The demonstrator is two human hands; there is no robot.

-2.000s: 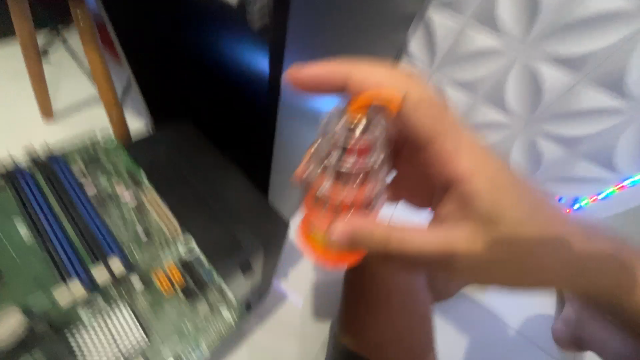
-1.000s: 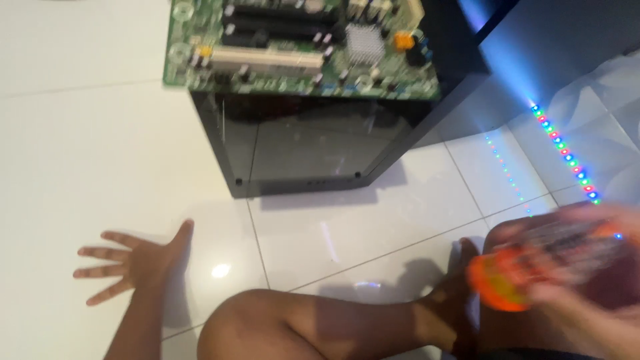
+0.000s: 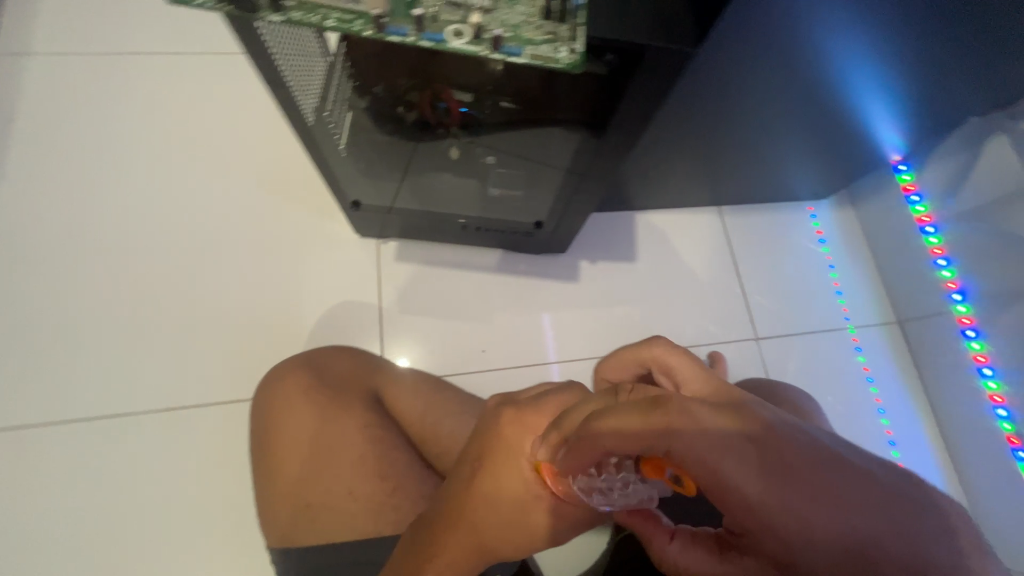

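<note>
A small clear plastic container with orange ends (image 3: 612, 485) is between my two hands, low in the view over my lap. My right hand (image 3: 704, 448) wraps over it from the right, with the thumb below and the fingers across its top. My left hand (image 3: 512, 456) presses against the orange end at its left, the fingers mostly hidden under the right hand. What lies inside the container cannot be made out.
A black computer case (image 3: 472, 192) with a glass side stands ahead on the tiled floor (image 3: 160, 240), a green circuit board (image 3: 512, 40) on top. An LED strip (image 3: 958, 297) runs along the right. My bent knee (image 3: 328, 400) is at lower left.
My left hand, spread over the floor at the left a second ago, has come to the container. My right hand has brought the container in front of my lap.
</note>
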